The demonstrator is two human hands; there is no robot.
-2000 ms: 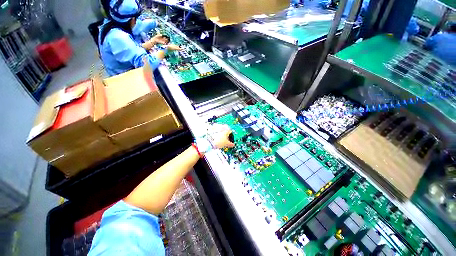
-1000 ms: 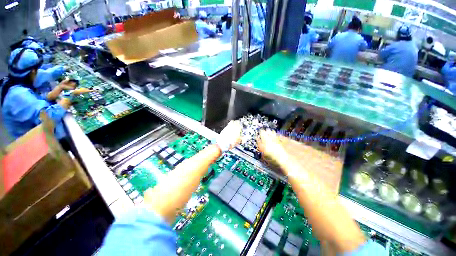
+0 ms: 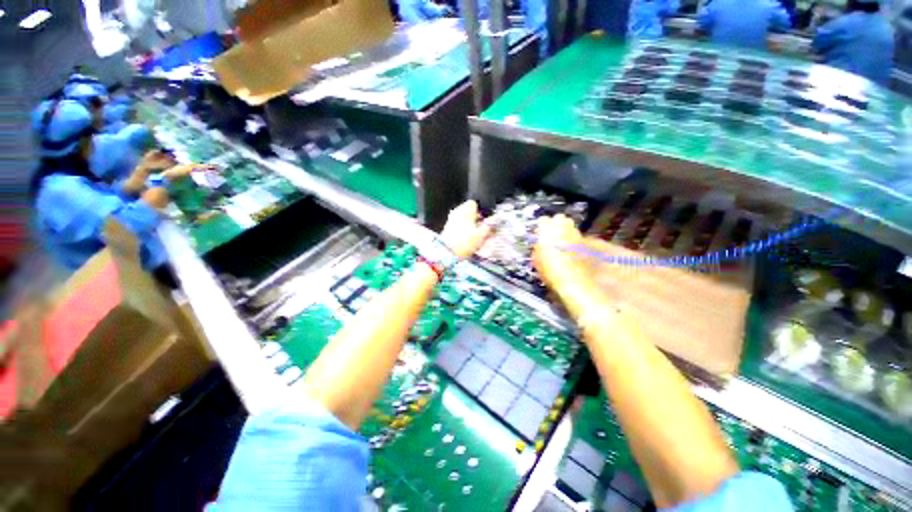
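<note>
A heap of small white-silver parts point(image 3: 515, 228) lies on the lower shelf. My left hand point(image 3: 465, 232) is at the heap's left side, its fingertips among or against the parts. My right hand point(image 3: 556, 238) is at the heap's right side, fingers pointing into it. Both hands are blurred, and whether they grip any part cannot be told. A large green circuit board point(image 3: 425, 435) with grey blocks point(image 3: 500, 372) lies on the line under my forearms.
A cardboard tray point(image 3: 670, 300) with dark parts stands right of the heap, with round pale yellow parts point(image 3: 850, 362) beyond. A blue coiled cord point(image 3: 700, 260) crosses in front. The green-topped shelf point(image 3: 545, 100) overhangs the heap. Cartons point(image 3: 110, 340) and people point(image 3: 90, 220) are at left.
Two seconds ago one hand was at the board; since one second ago both have been at the heap. The view has shifted slightly, and the hands remain at the heap.
</note>
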